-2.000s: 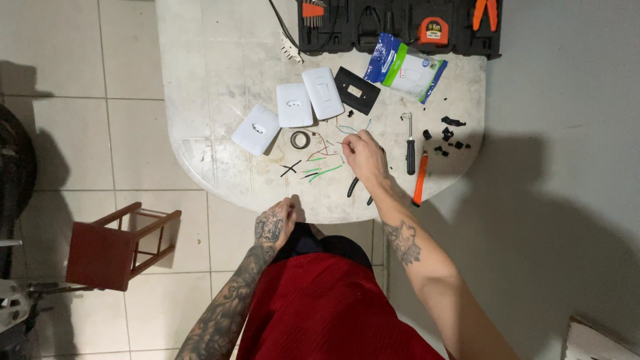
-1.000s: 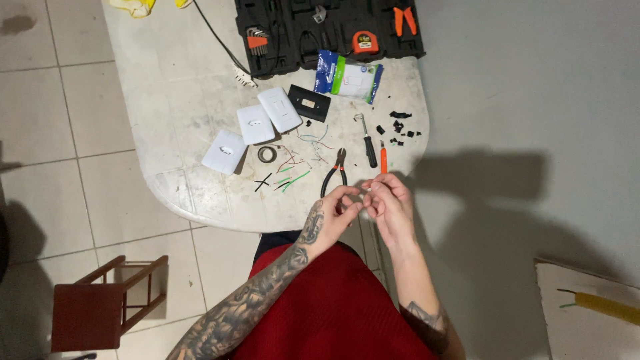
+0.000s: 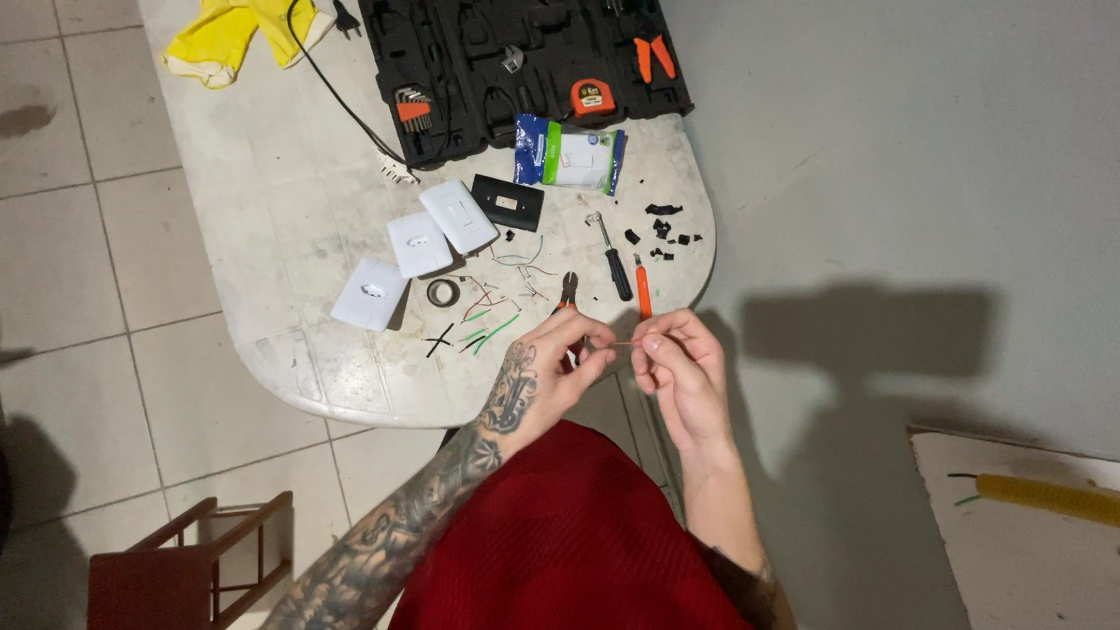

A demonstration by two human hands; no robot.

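A thin reddish wire (image 3: pixel 623 343) is stretched between my left hand (image 3: pixel 569 350) and my right hand (image 3: pixel 682 359), each pinching one end above the table's near edge. Just behind my left fingers lie diagonal cutters (image 3: pixel 569 290), their handles partly hidden. An orange utility knife (image 3: pixel 643 291) lies behind my right hand, beside a black-handled screwdriver-like tool (image 3: pixel 619 273). Cut wire pieces (image 3: pixel 497 334) in green, black and red are scattered left of the cutters, near a roll of black tape (image 3: pixel 443 292).
White outlet plates (image 3: pixel 369 294), a black mounting frame (image 3: pixel 507 202) and a packaged plate (image 3: pixel 573 157) lie farther back. Behind them is an open tool case (image 3: pixel 499 114). Black scraps (image 3: pixel 662 229) lie at right, yellow gloves (image 3: pixel 219 44) far left. A wall (image 3: pixel 875 175) borders the right side.
My right hand has come off the wires on the table, and my left hand has risen to meet it. The two hands now hold a wire between them. The view has shifted.
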